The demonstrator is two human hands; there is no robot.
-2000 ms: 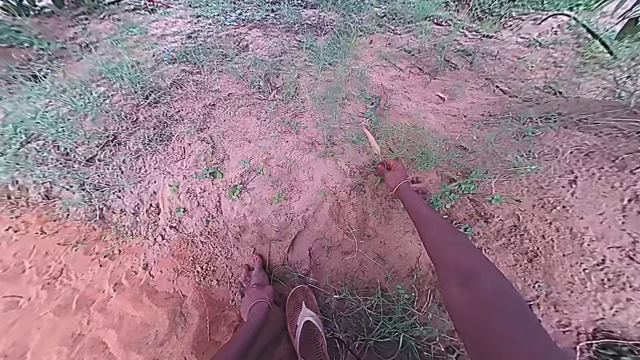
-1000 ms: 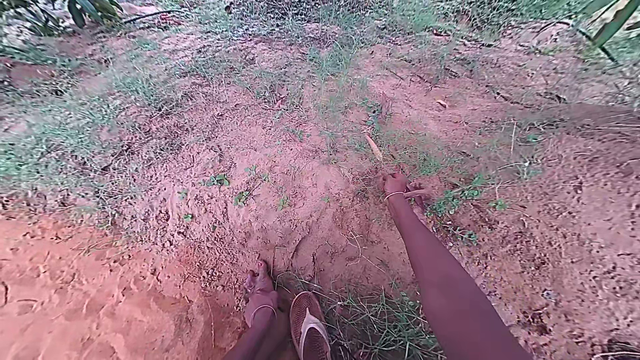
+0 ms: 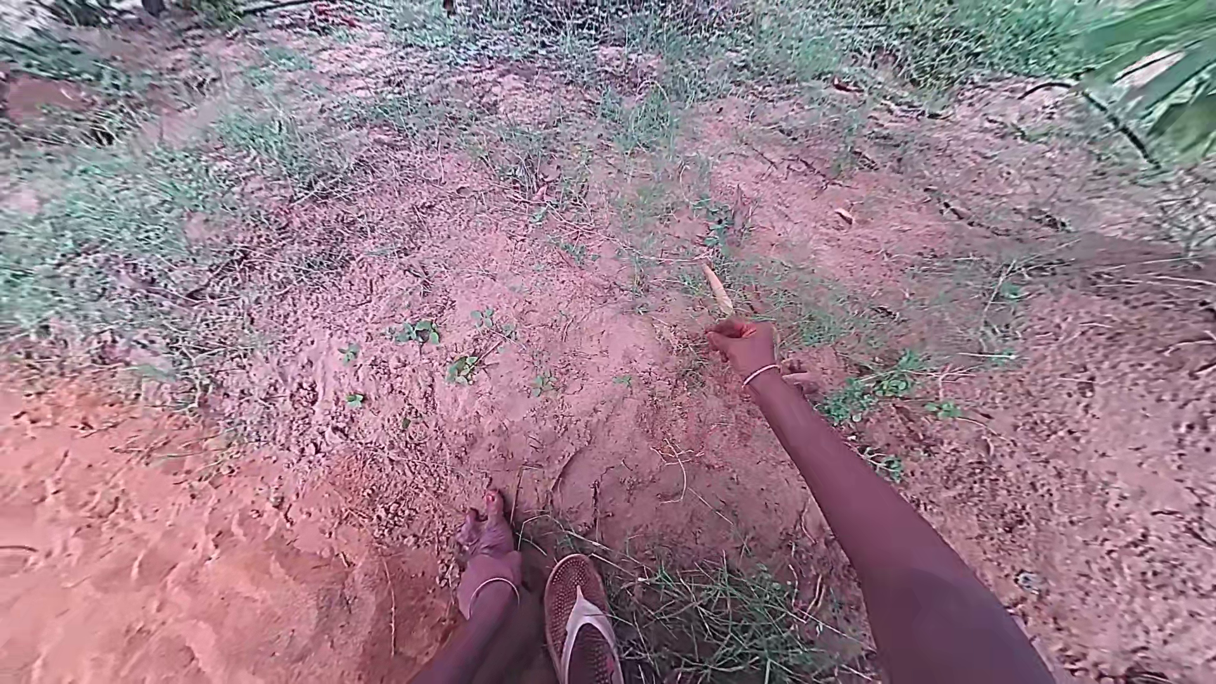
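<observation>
My right hand (image 3: 743,347), with a thin bangle at the wrist, reaches down to the reddish soil right of centre. Its fingers are bent together close to the lower end of a pale, pointed sliver (image 3: 718,290); whether they grip it or anything else cannot be told. My left hand (image 3: 489,565), also with a bangle, is low at the bottom centre, beside a brown sandal (image 3: 573,594) with a pale strap. Toe-like shapes show at its far end, and its fingers are hard to make out. Small green weeds (image 3: 855,399) grow just right of my right wrist.
Low leafy seedlings (image 3: 463,369) dot the soil left of centre. Thin grass (image 3: 741,617) lies at the bottom, right of the sandal. Looser orange sand (image 3: 190,560) spreads at the lower left. A dark stick (image 3: 1116,123) and broad green leaves (image 3: 1164,85) are at the upper right.
My right hand is slightly closer to the lower end of the pale sliver than one second ago. My left hand stays low beside the sandal.
</observation>
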